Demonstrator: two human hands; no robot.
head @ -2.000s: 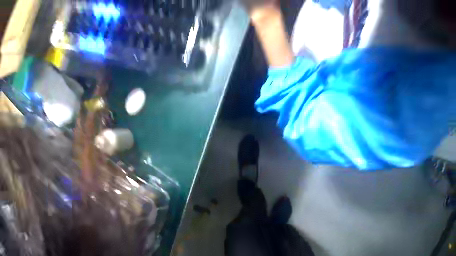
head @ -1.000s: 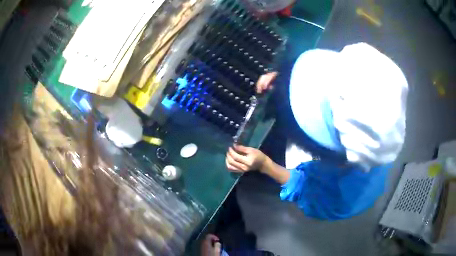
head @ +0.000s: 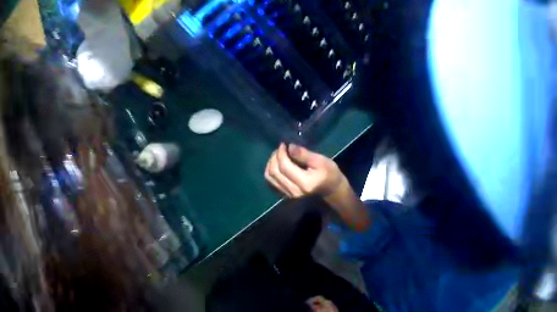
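Neither of my hands can be made out. A small patch of skin shows at the bottom edge; I cannot tell whose it is. Dark components (head: 278, 68) with shiny tips stand in rows in a clear tray (head: 334, 97) at the top centre. Blue light glows through the tray's left part. Another person's hand (head: 299, 173), fingers curled, is at the tray's near corner; whether it grips the tray is unclear.
A white disc (head: 206, 121) and a small white bottle (head: 157, 157) lie on the green bench (head: 226, 183). Blurred clear trays (head: 79, 201) fill the left. The person's white-and-blue cap (head: 482, 91) blocks the right.
The view has moved closer to the bench and the other person. The cap is larger and further right. The person's second hand, seen at the tray's edge before, no longer shows.
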